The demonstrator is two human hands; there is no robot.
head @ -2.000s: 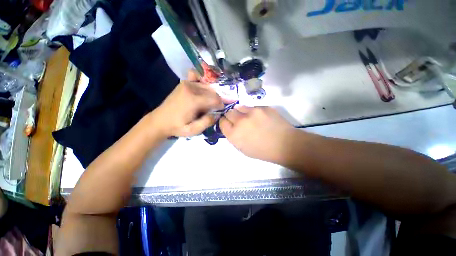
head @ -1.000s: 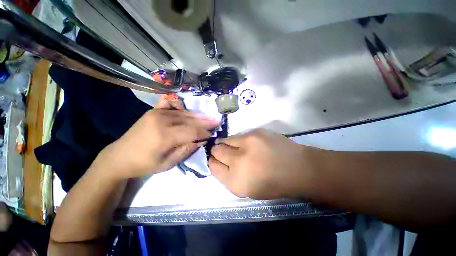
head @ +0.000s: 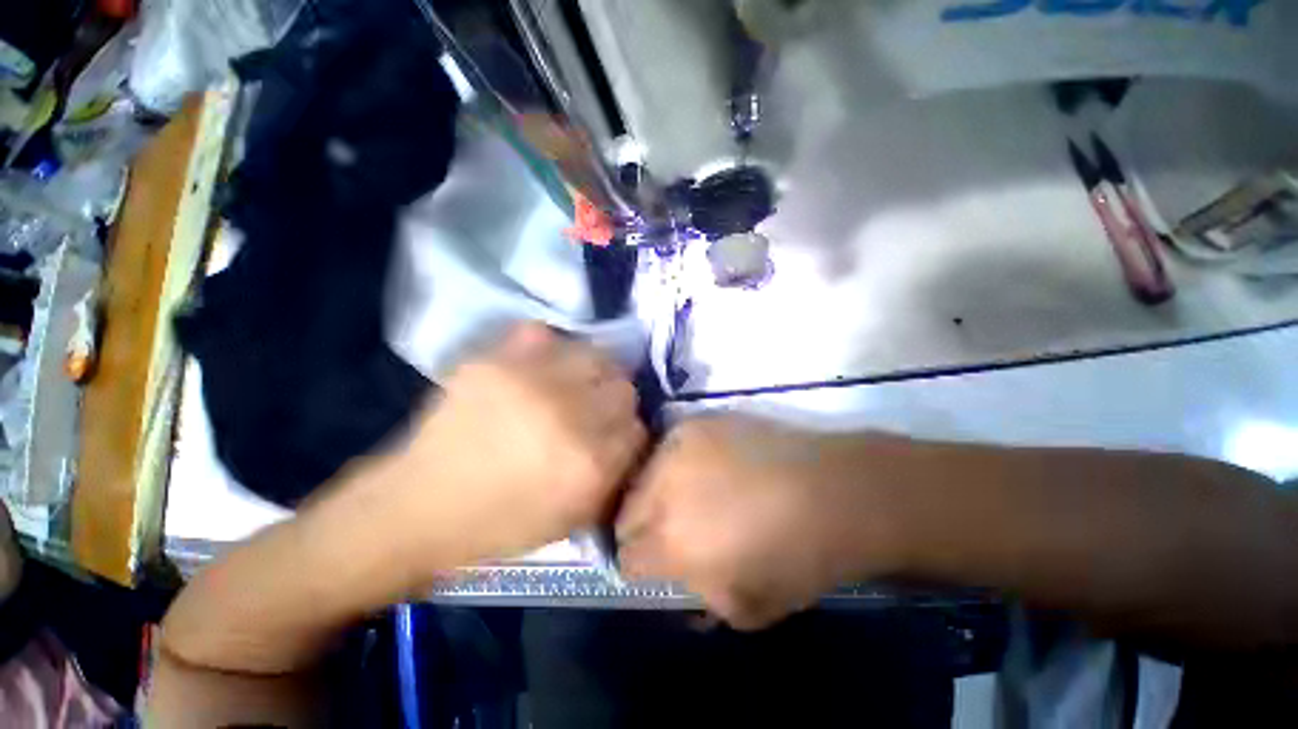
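A pale grey fabric piece (head: 477, 249) with a black band (head: 609, 278) lies left of and under the presser foot (head: 662, 235). My left hand (head: 534, 427) is closed on the near edge of this fabric, in front of the needle. My right hand (head: 712, 513) is closed beside it on the same edge; the two hands touch or nearly touch, and the fabric between them is mostly hidden. The navy garment (head: 299, 285) lies bunched at the left of the table. Both hands are slightly blurred.
Thread snips (head: 1129, 235) lie on the bed of the sewing machine (head: 911, 157) at right. A wooden edge (head: 143, 370) and plastic-wrapped clutter (head: 185, 57) are at left. A tape measure strip (head: 498, 581) runs along the front edge. Part of a person shows at lower left.
Both hands have moved toward the table's front edge, away from the needle, pulling the fabric edge. More pale fabric shows left of the foot. The camera view has shifted.
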